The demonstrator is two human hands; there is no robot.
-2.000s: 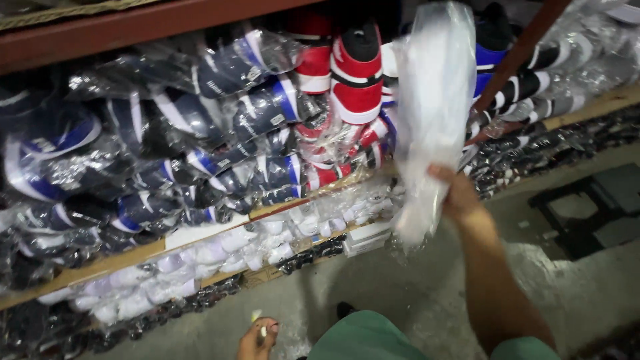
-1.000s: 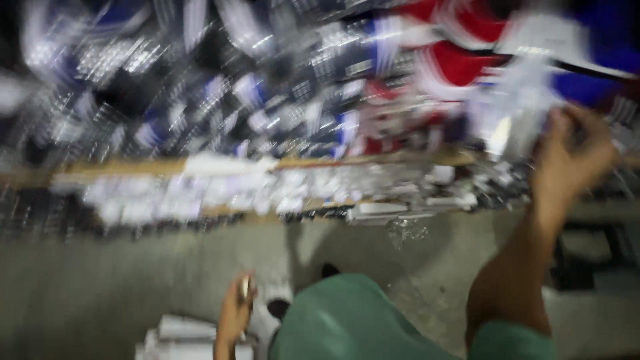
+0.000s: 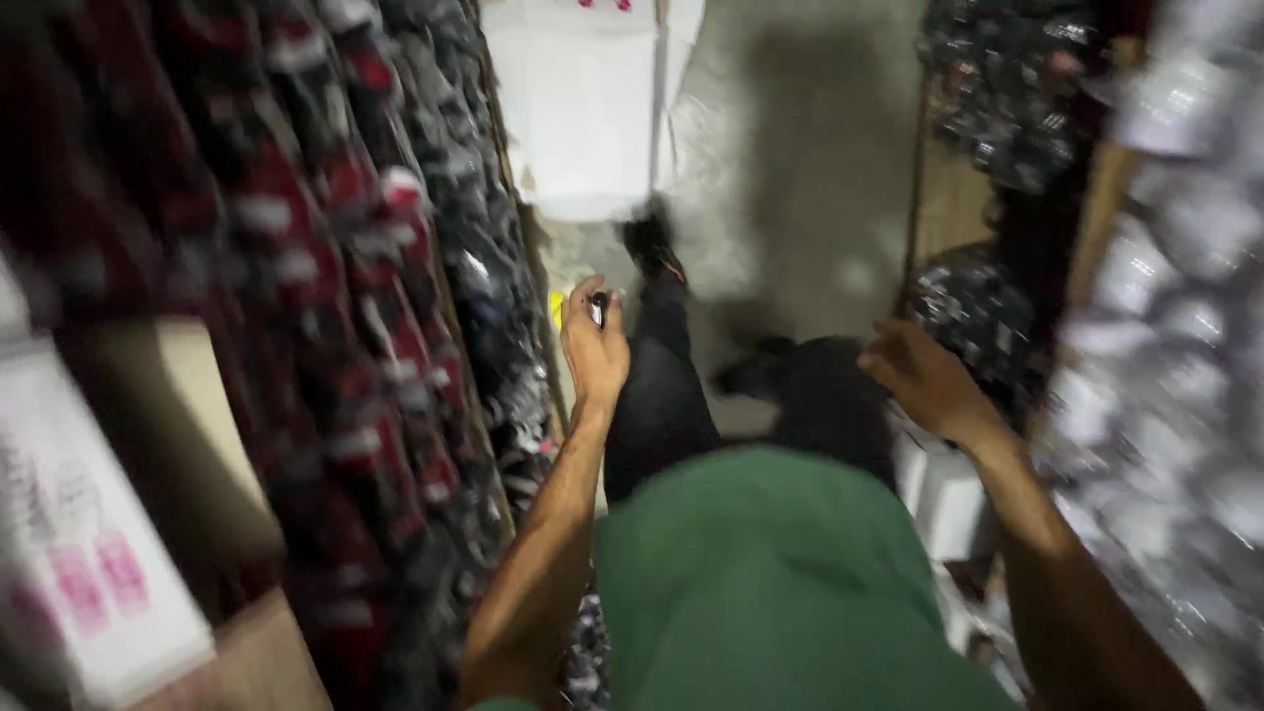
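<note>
My left hand (image 3: pixel 594 346) is in front of my left leg, its fingers curled around a small dark object (image 3: pixel 598 308) too blurred to name. A small yellow thing (image 3: pixel 556 310) shows just beside those fingers. To the right, my right hand (image 3: pixel 918 377) hangs over my right leg with its fingers loosely bent; nothing shows in it. Both arms reach forward on either side of my green shirt (image 3: pixel 780 583). Of my feet, a dark shoe (image 3: pixel 652 237) is seen below the white carton ahead.
Shelves of plastic-wrapped red and dark items (image 3: pixel 346 237) line the left side. White wrapped items (image 3: pixel 1155 395) and black wrapped ones (image 3: pixel 987 109) fill the right. A white carton (image 3: pixel 583 109) lies on the concrete floor (image 3: pixel 820 158) ahead; an open printed box (image 3: pixel 99 533) is at the lower left.
The view has swung from the blue and red wrapped shoes to an aisle between shelves. My right hand, which held a clear plastic bag two seconds ago, now hangs low without it.
</note>
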